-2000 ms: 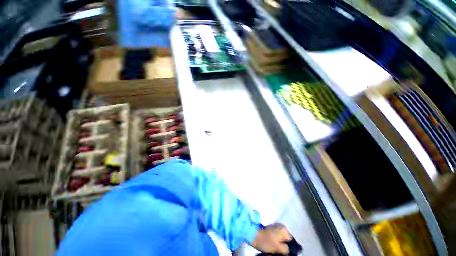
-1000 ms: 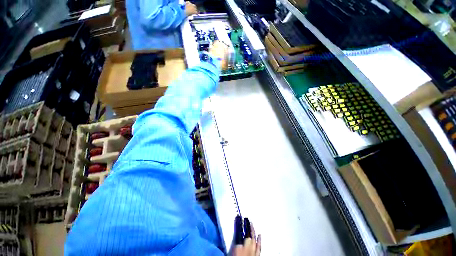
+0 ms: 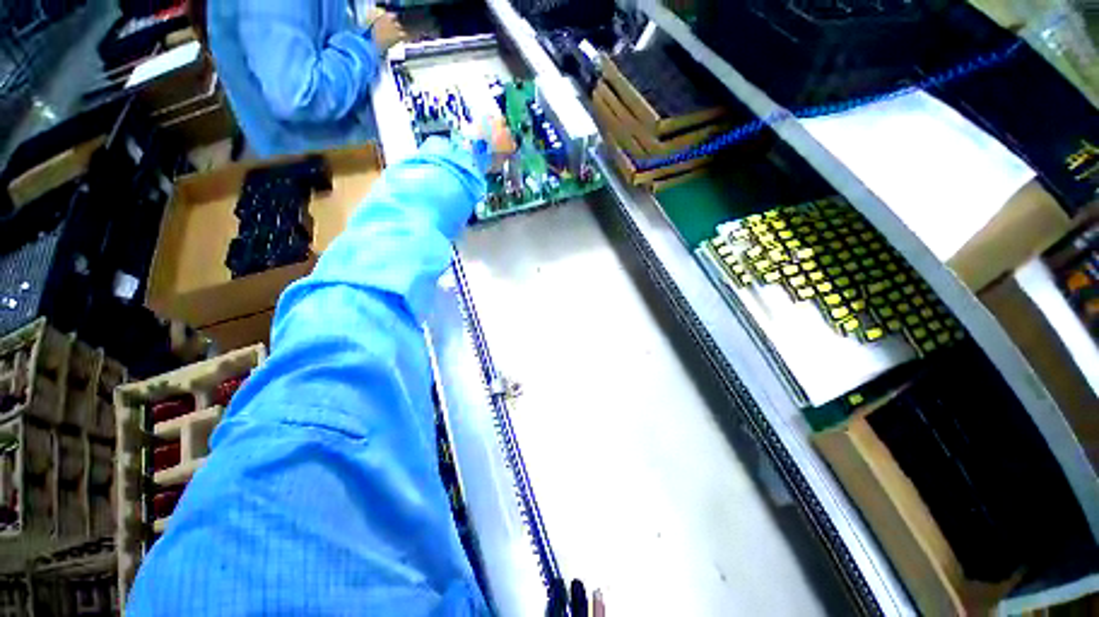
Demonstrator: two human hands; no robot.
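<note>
A green circuit board crowded with parts [image 3: 557, 181] lies across the conveyor at the top centre. My left arm, in a blue sleeve, reaches up to it. My left hand [image 3: 497, 135] is over the board beside a pale bar. It is small and blurred, so its grip cannot be made out. My right hand [image 3: 579, 599] is cut off by the bottom edge. Only a few fingertips with black covers show, above the pale conveyor surface. Whether it holds anything cannot be seen.
Chain rails [image 3: 711, 350] flank the conveyor [image 3: 603, 398]. A carton with black parts [image 3: 181, 259] and a coil tray [image 3: 130, 482] stand left. Yellow-black components [image 3: 832, 271] and a carton [image 3: 892, 506] are right. A blue-sleeved person [image 3: 283, 72] is beyond the board.
Two seconds ago, a hand with something black was low over the conveyor. Since one second ago, my left hand stays at the board, the view has shifted, and my right hand shows less at the bottom edge.
</note>
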